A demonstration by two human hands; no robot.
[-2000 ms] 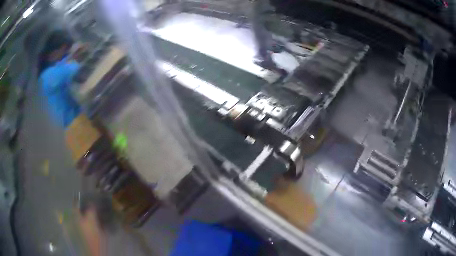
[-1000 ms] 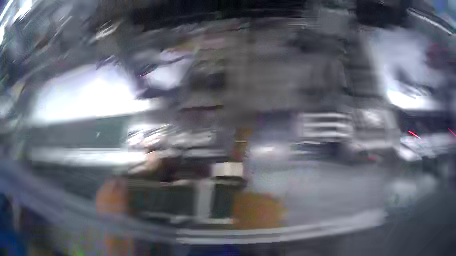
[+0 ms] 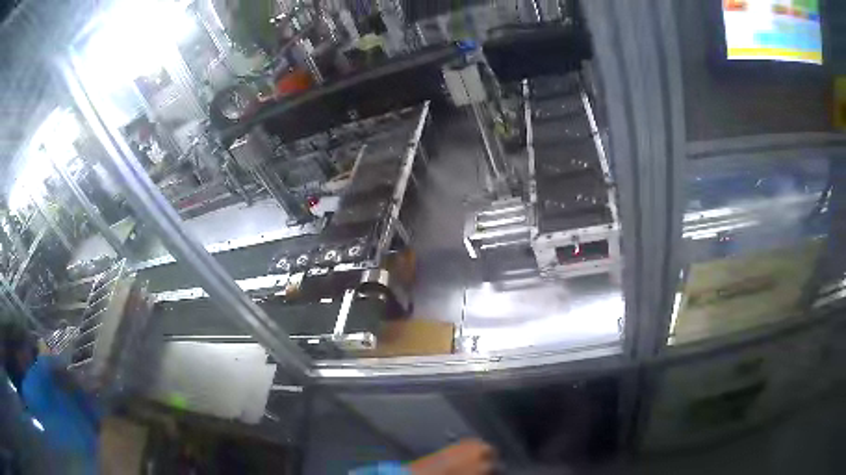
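Note:
My left hand point(image 3: 456, 458), with a blue cuff, is blurred at the bottom edge, below the metal frame of the enclosure. Its fingers look partly curled, and I cannot tell whether it holds anything. My right hand is not in view. Beyond the frame, several small round workpieces point(image 3: 329, 257) sit in a row at the end of a dark conveyor point(image 3: 371, 199). A dark green belt point(image 3: 232, 320) runs in front of them. A brown carton point(image 3: 413, 337) lies beside the belt's right end.
A metal machine frame point(image 3: 482, 361) crosses in front, with a thick upright post point(image 3: 640, 186) at right. A lit screen point(image 3: 775, 30) is at top right. Another conveyor point(image 3: 566, 167) stands behind the frame. A person in blue point(image 3: 57, 399) is at the lower left, near a pale board point(image 3: 213, 376).
The view has swung right and the picture is sharper. The screen and thick post have come into view. The hand low at left earlier now shows at bottom centre.

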